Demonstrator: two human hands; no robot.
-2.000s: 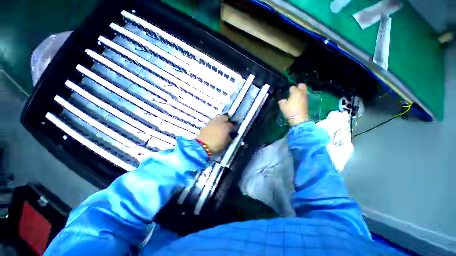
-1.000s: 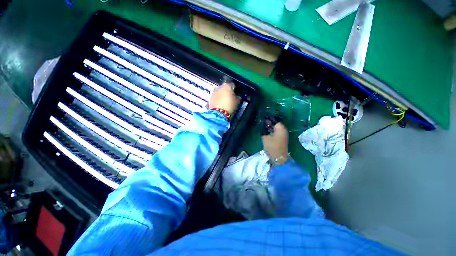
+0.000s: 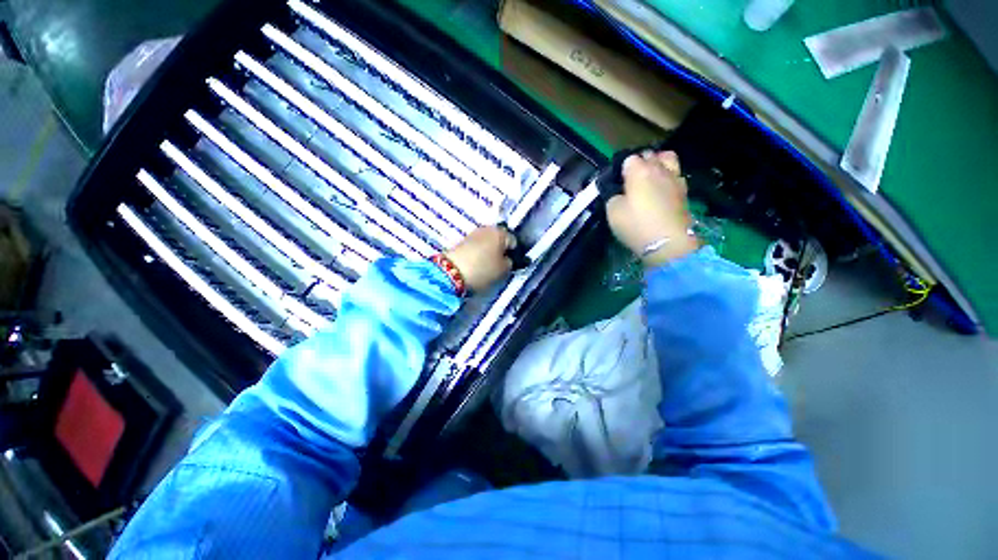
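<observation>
A black tote [image 3: 99, 181] holds parallel rows of bright white parts strips [image 3: 317, 142], with shorter strips crosswise at its right end. My left hand [image 3: 482, 258], with a red beaded bracelet and black fingertips, is over the tote at a crosswise strip. Its fingers are bent down; whether they grip anything cannot be told. My right hand [image 3: 652, 202] is at the tote's right edge, near the top end of a crosswise strip, with its black fingertips together. What lies between those fingertips is hidden.
A grey-white cloth or bag [image 3: 585, 394] lies below my right hand. A silvery reel [image 3: 796, 265] and white crumpled material [image 3: 769, 317] are to the right. A cardboard box [image 3: 591, 62] is under the green shelf [image 3: 788, 88], which bears flat strips [image 3: 875, 120]. A red-lined tray [image 3: 90, 427] is lower left.
My right hand has moved up from the green mat to the tote's right edge. My left hand has moved down from the tote's upper right part. The view has shifted.
</observation>
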